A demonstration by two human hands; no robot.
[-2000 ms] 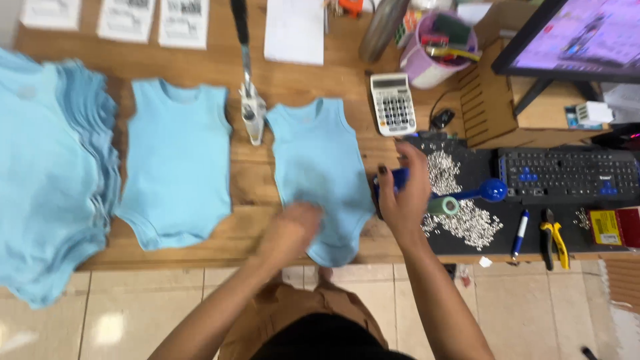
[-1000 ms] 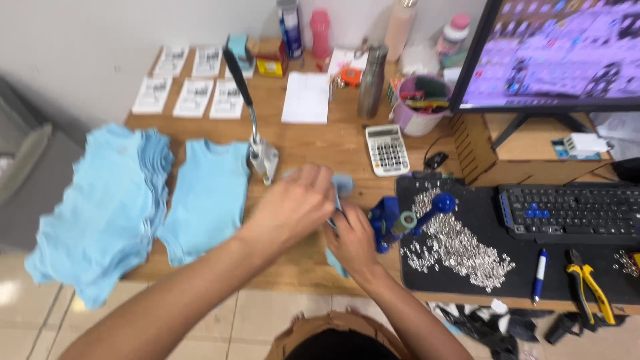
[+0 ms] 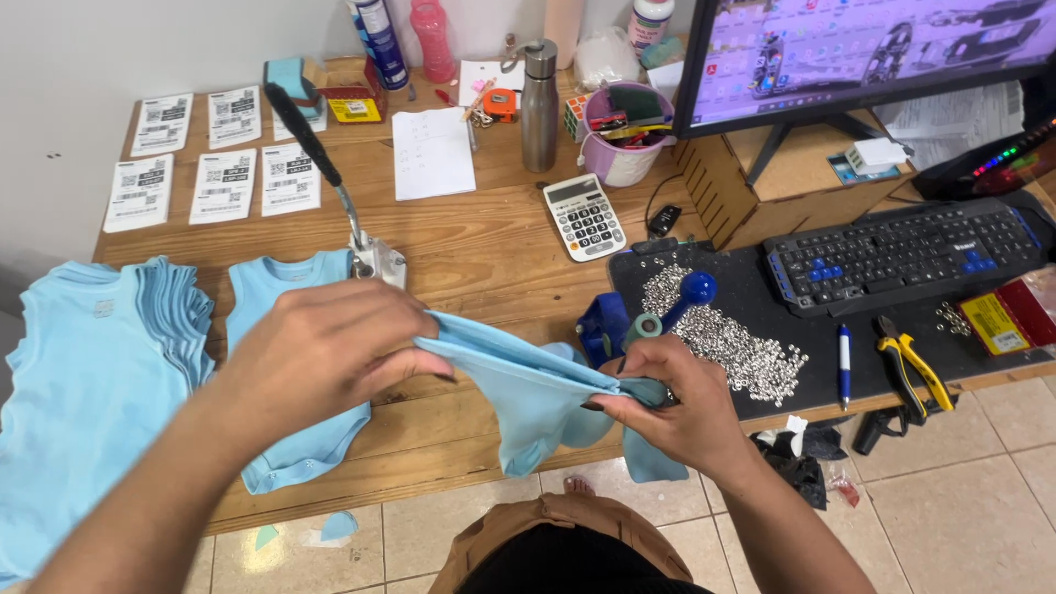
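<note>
A light blue baby bodysuit [image 3: 536, 396] is stretched between my hands above the table's front edge. My left hand [image 3: 355, 346] pinches one end of its opened hem; my right hand [image 3: 668, 396] pinches the other end, beside a blue hand-lever press [image 3: 606, 326] with a round green part. Behind my left hand stands a metal lever press [image 3: 379, 260] with a black handle. Another blue bodysuit [image 3: 313, 445] lies flat, partly hidden by my left hand, with snaps at its crotch edge. At the far left is a stack of blue bodysuits [image 3: 74, 355].
Many small metal snap parts [image 3: 742, 355] lie on a black mat [image 3: 792, 388] with a keyboard [image 3: 899, 256], a pen [image 3: 844, 367] and yellow-black pliers [image 3: 912, 371]. Behind are a calculator [image 3: 584, 217], a metal bottle [image 3: 539, 107], a purple bucket [image 3: 619, 157], printed papers [image 3: 223, 186] and a monitor [image 3: 825, 66].
The bodysuit that lay flat in front of me two seconds ago is now lifted and held taut between both hands. The view has shifted.
</note>
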